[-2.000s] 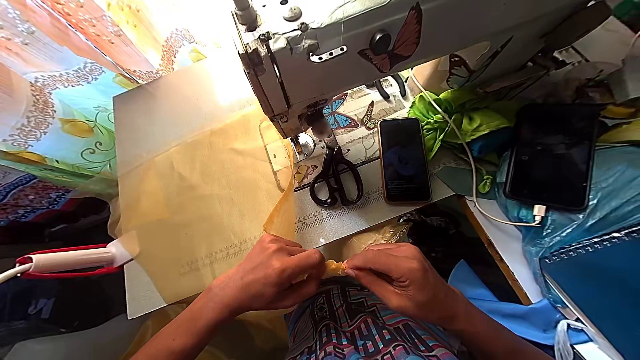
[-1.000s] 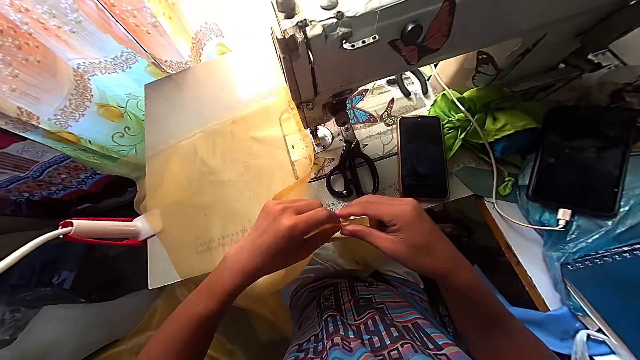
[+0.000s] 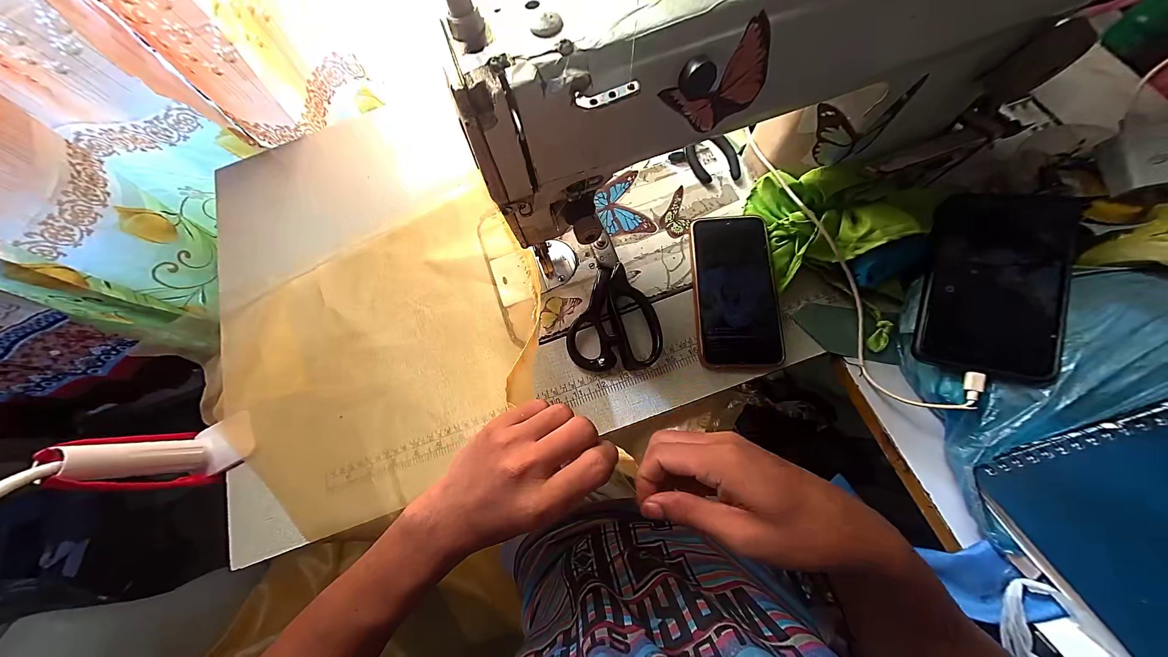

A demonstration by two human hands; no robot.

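Observation:
A sheer yellow fabric (image 3: 383, 338) lies over the left of the sewing machine's bed, and its frayed edge runs down to my left hand (image 3: 534, 470). That hand is curled on the fabric edge at the front of the bed, with the fingertips partly hidden. My right hand (image 3: 730, 497) is a little to the right, its fingers bent and thumb beneath; whether it pinches the bit of yellow fabric between the hands cannot be told. Black-handled scissors (image 3: 614, 333) lie just beyond the hands, below the needle area of the sewing machine (image 3: 584, 109).
A smartphone (image 3: 737, 292) lies right of the scissors. Farther right are green cloth (image 3: 812, 214), a black device (image 3: 999, 287) on a cable, a blue plastic bag (image 3: 1113, 338) and a blue spiral notebook (image 3: 1095, 520). A red-and-white corded device (image 3: 132, 459) touches the bed's left edge; a curtain (image 3: 109, 173) hangs behind.
My hands were close together at the fabric edge; now a gap shows between them. The right hand has shifted away from the left.

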